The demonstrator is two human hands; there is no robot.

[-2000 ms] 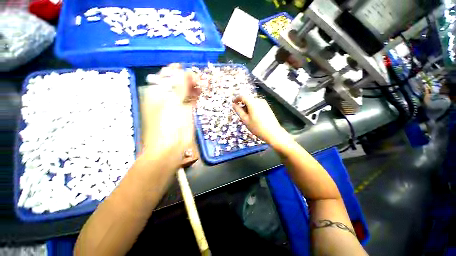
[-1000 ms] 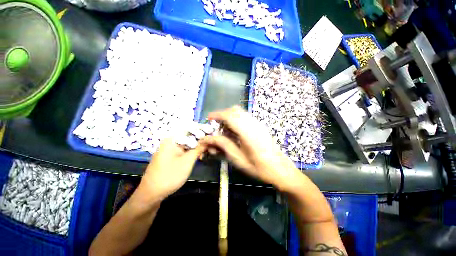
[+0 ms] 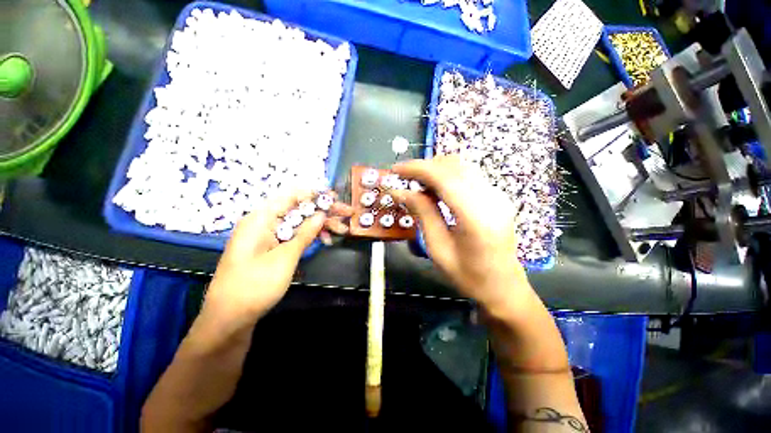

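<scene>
A red-brown square fixture (image 3: 359,227) with rows of round holes lies on the bench, round white parts with dark centres in its holes. Its pale yellow wooden handle (image 3: 375,321) points toward me. My left hand (image 3: 258,254), left of the fixture, holds several white parts (image 3: 306,209) along its fingers. My right hand (image 3: 465,224) is over the fixture's right side, fingers at the parts there; a white piece shows by its fingers. The fingers hide some holes. The left blue tray (image 3: 342,127) holds white housings; the right blue tray (image 3: 433,110) holds leaded inserts, partly behind my right hand.
The metal bench press (image 3: 630,228) stands at right. A deeper blue bin (image 3: 406,38), a perforated white card (image 3: 566,41) and a small tray of brass parts (image 3: 638,57) are at the back. A green fan (image 3: 84,84) is far left. Blue bins sit below the bench edge. One white piece (image 3: 400,145) lies behind the fixture.
The hands have moved apart, uncovering the fixture between them. My left hand has shifted left with white parts in it. The camera view has shifted slightly.
</scene>
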